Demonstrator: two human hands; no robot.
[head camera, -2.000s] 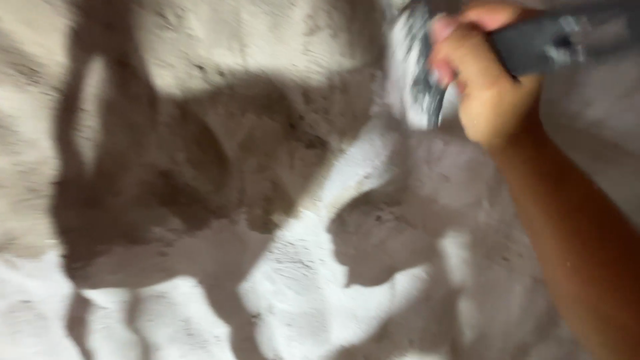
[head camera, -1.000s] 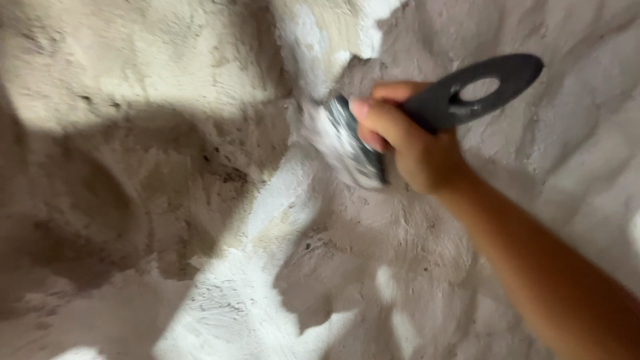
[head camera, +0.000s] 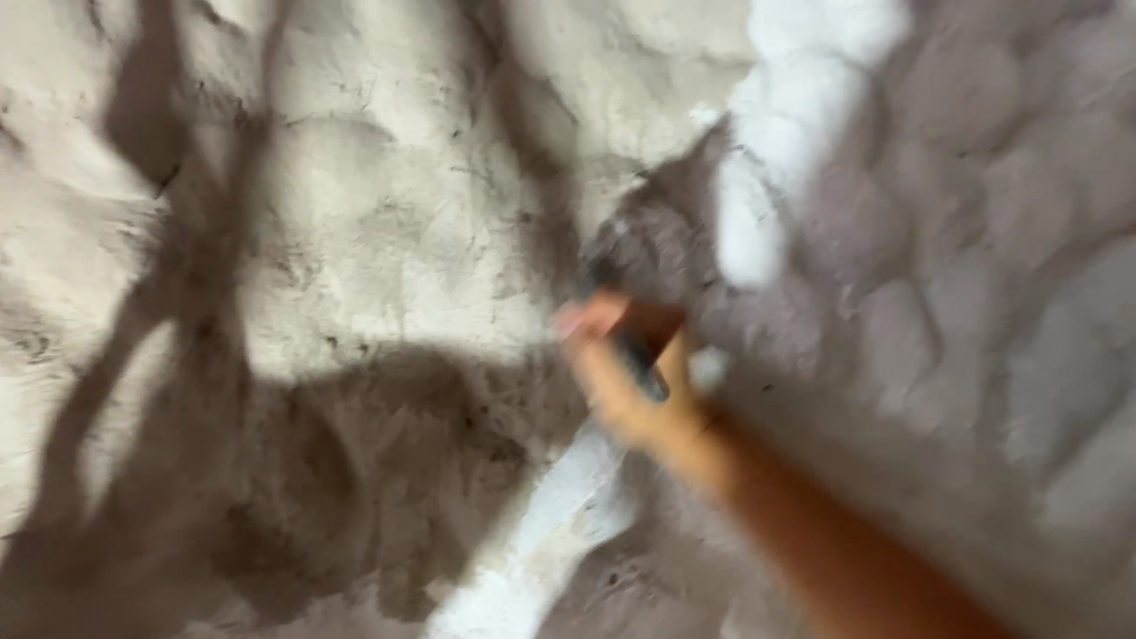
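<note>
My right hand (head camera: 635, 382), blurred by motion, is closed around the dark handle of a wide paintbrush (head camera: 646, 368), right of the view's middle. The brush head points up and away, against a rough, lumpy wall (head camera: 399, 222); its bristles are blurred and partly hidden beyond my fingers. Around the brush the wall surface looks wet and greyish. Bright white patches lie above right of the hand and below it; whether they are paint or light cannot be told. My left hand is not in view.
The uneven wall fills the view, cream at upper left and grey-mauve at right (head camera: 976, 222). Dark shadows (head camera: 177, 355) fall across its left side and lower middle. My forearm reaches in from the lower right.
The brush handle stuck out to the upper right of my right hand before; now it is turned, with the brush head pointing upward. The brush stays in the hand. The view has shifted.
</note>
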